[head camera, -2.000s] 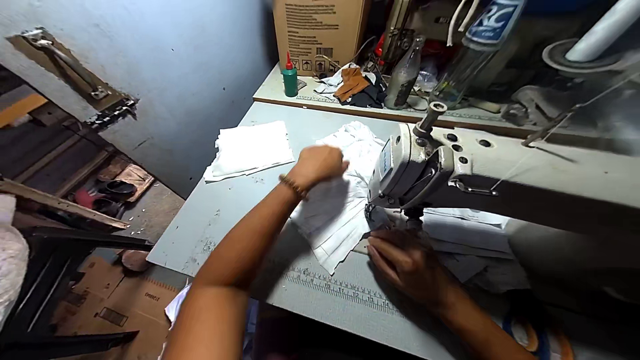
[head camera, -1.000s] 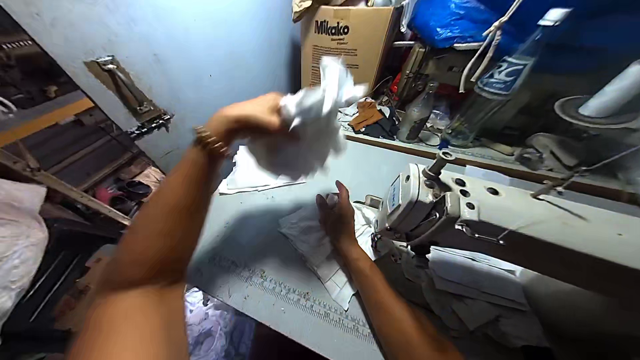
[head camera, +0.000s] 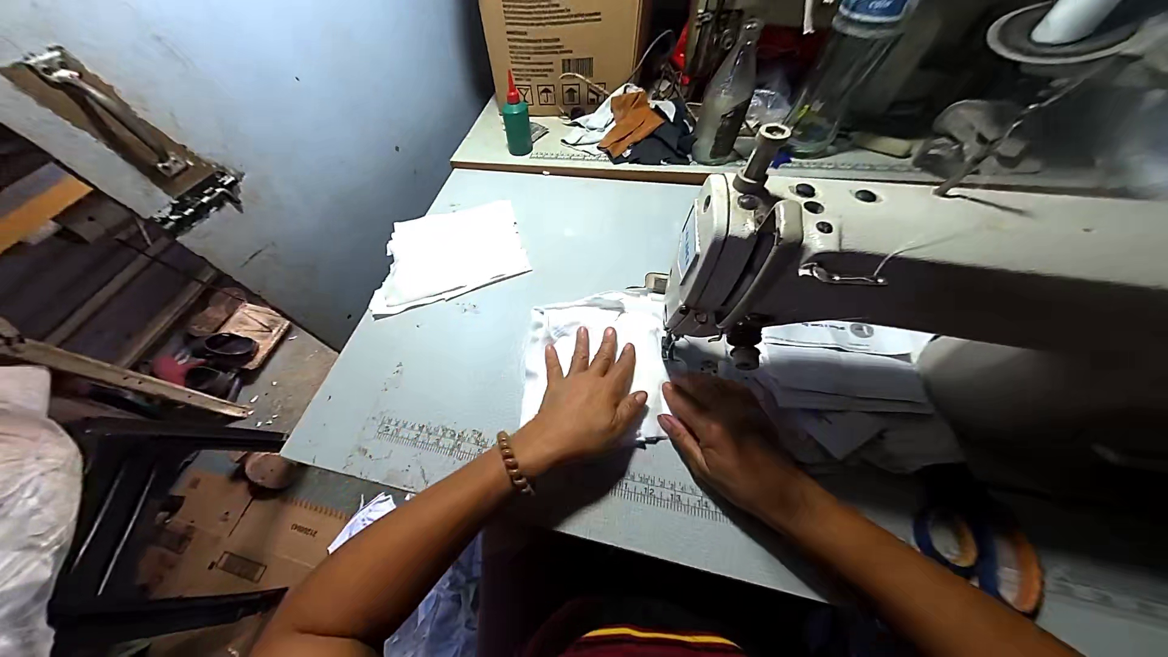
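Flat on a piece of white cloth (head camera: 575, 328) lies my left hand (head camera: 589, 401), fingers spread, a beaded bracelet at its wrist. The cloth rests on the sewing machine's table, its right edge beside the presser foot (head camera: 669, 347). My right hand (head camera: 721, 433) is at the cloth's lower right edge, just in front of the needle area of the sewing machine (head camera: 730, 255); its fingers are partly in shadow, so whether they pinch the cloth is unclear. A stack of white cloth pieces (head camera: 456, 251) lies at the table's left. More white pieces (head camera: 839, 374) lie under the machine arm.
A green bottle with a red tip (head camera: 516, 123), fabric scraps (head camera: 639, 128), a glass bottle (head camera: 727, 100) and a cardboard box (head camera: 561, 46) stand or lie along the back shelf. Scissors (head camera: 981, 547) are at the lower right. A printed ruler scale (head camera: 675, 497) runs near the table's front edge.
My left hand, which held up bunched white cloth one second ago, has come down onto the cloth by the needle. The raised bunch is out of sight. My right hand has moved back beside the presser foot.
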